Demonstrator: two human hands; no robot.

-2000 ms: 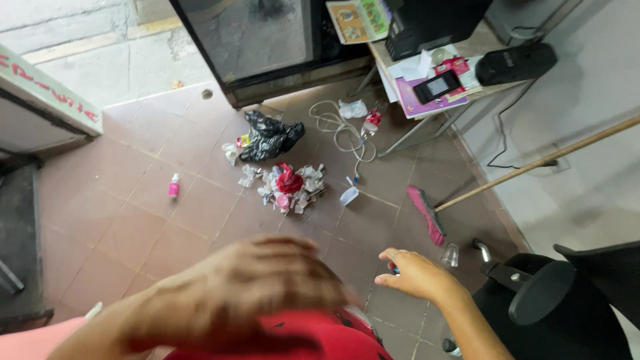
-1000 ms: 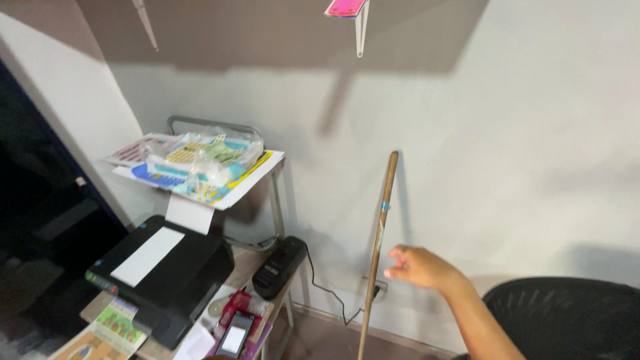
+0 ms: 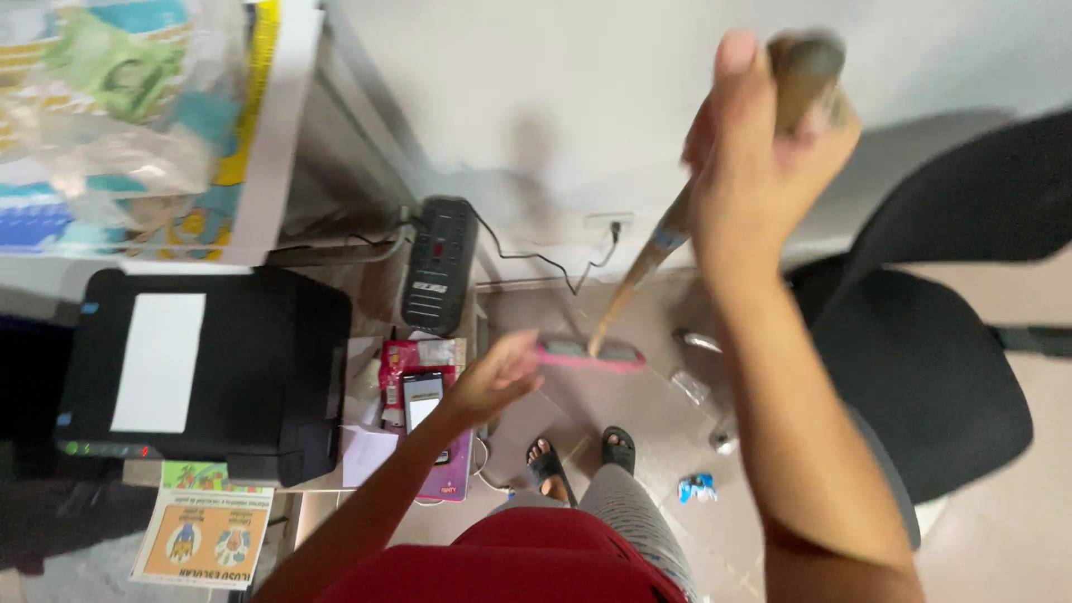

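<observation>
My right hand (image 3: 766, 151) is closed around the upper part of a wooden broom handle (image 3: 641, 268), near its top end. The handle slants down to a pink broom head (image 3: 590, 356) low near the floor. My left hand (image 3: 502, 373) is at the left of the broom head in the view, fingers partly curled and blurred; nothing shows in it. Beside that hand, a phone (image 3: 423, 402) lies by a red packet (image 3: 398, 368) on the small table.
A black printer (image 3: 310, 368) and a black power unit (image 3: 440, 264) stand at left, below a shelf with bagged papers (image 3: 276, 167). A black office chair (image 3: 921, 377) stands at right. A blue wrapper (image 3: 697, 487) and a clear cup (image 3: 691, 385) lie on the floor.
My right hand has taken hold of the broom handle, which leaned on the wall one second ago. My left hand has come into view. The view has tilted down again.
</observation>
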